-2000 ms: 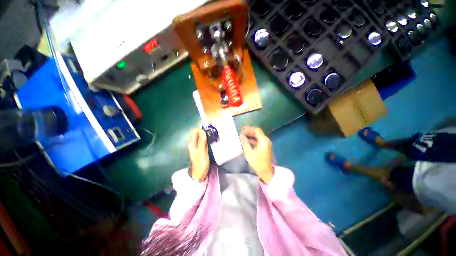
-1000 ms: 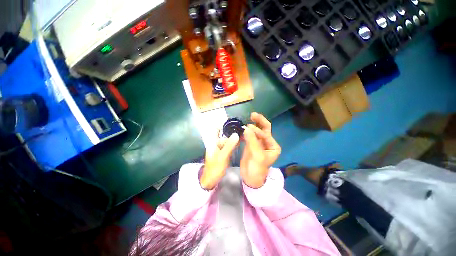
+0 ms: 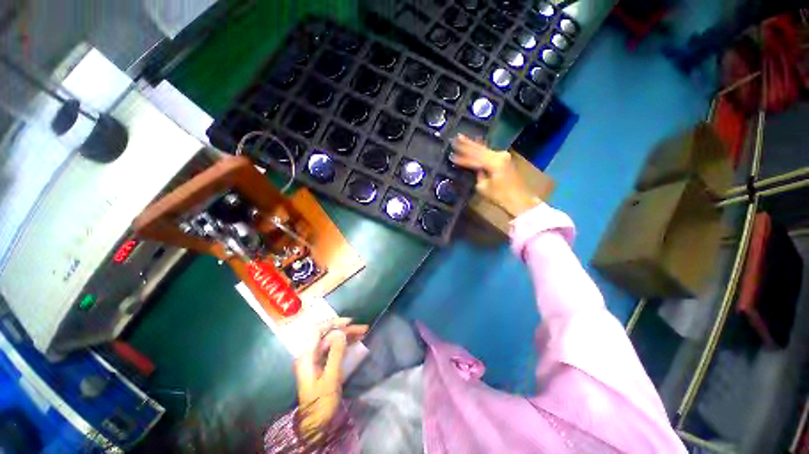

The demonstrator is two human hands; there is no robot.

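Observation:
My right hand (image 3: 492,173) is over the right edge of the black parts tray (image 3: 443,232), fingertips at its pockets; whether it holds a unit cannot be told. My left hand (image 3: 324,368) is above the white paper (image 3: 297,321), thumb and fingers close together; no unit shows clearly in it. The orange-brown fixture (image 3: 333,244) stands left of the tray. Its toggle clamp's red grip (image 3: 275,288) points down toward the paper. A dark round unit (image 3: 303,270) sits in the fixture beside the grip. Many tray pockets hold round units, some with bright faces.
A second black tray (image 3: 483,75) lies behind the first. The white instrument box (image 3: 66,239) is left of the fixture, with the blue bench unit (image 3: 80,399) below it. Cardboard boxes (image 3: 661,235) and a rail stand at the right, beyond the blue floor.
The view has swung right. My hands, together at a black round unit a second ago, are now apart: the right has reached out to the tray, the left remains by the paper.

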